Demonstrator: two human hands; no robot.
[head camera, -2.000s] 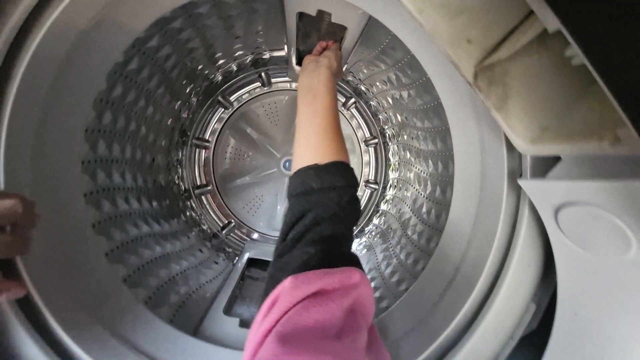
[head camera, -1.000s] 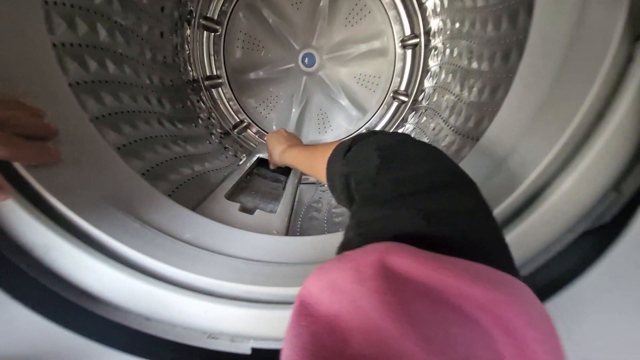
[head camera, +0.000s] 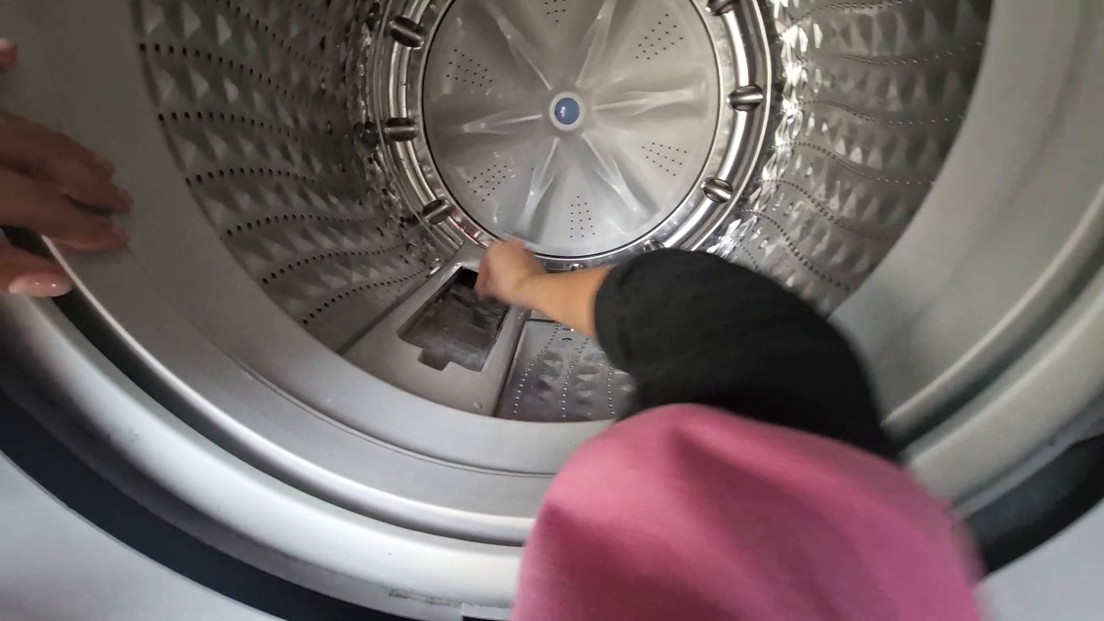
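Observation:
My right hand (head camera: 509, 273) reaches deep into a top-load washing machine drum, its fingers at the upper edge of a rectangular opening (head camera: 457, 326) in the grey panel on the drum wall. The hand is blurred, and its fingertips are partly hidden, so I cannot tell whether they grip anything. Just above it lies the round pulsator (head camera: 573, 190) with a blue centre cap (head camera: 566, 109). At the far left, my left hand (head camera: 56, 185) rests on the machine's tub rim (head camera: 216, 345), fingers apart.
Perforated, embossed steel drum walls (head camera: 259, 155) curve around both sides. The outer rim (head camera: 345, 552) of the washer crosses the lower view, with a dark gap under it at the left. My right arm, in a black and pink sleeve (head camera: 733, 517), covers the lower right.
My right hand has gone from the opening on the drum's far side to the one on the near side, where it stays. The view has turned and come closer.

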